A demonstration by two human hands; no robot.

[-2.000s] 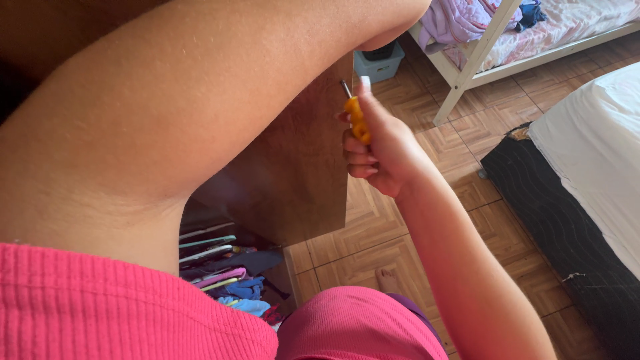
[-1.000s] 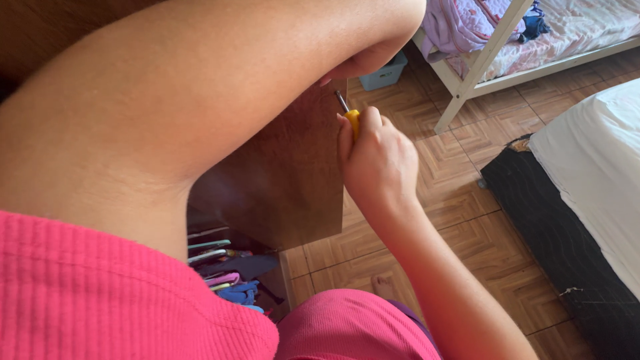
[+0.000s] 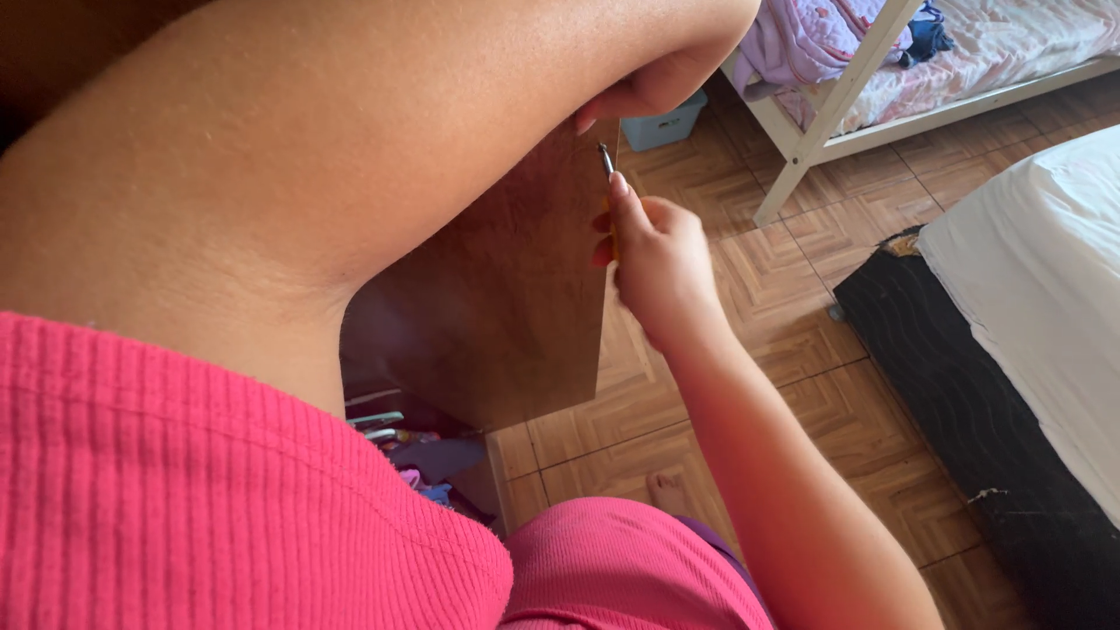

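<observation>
My right hand (image 3: 665,254) is closed around the yellow handle of a screwdriver (image 3: 606,160), its thumb lying along the shaft. The metal tip meets a small dark spot, perhaps a screw, near the edge of a brown wooden door panel (image 3: 525,297). My left arm reaches across the upper view, and my left hand (image 3: 652,92) is partly hidden behind the forearm. Its visible fingers are bent beside the panel's edge, just above the screwdriver tip; whether they hold anything is hidden.
Clothes on hangers (image 3: 437,455) hang low behind the panel. A blue-grey plastic bin (image 3: 665,127) stands on the floor beyond it. A white bed frame (image 3: 840,114) is at the upper right, and a black bed base (image 3: 945,420) with a white-covered mattress (image 3: 1041,236) at the right.
The right hand has turned about the yellow handle, its grip shifting between frames. More of the left hand's fingers show now than two seconds ago.
</observation>
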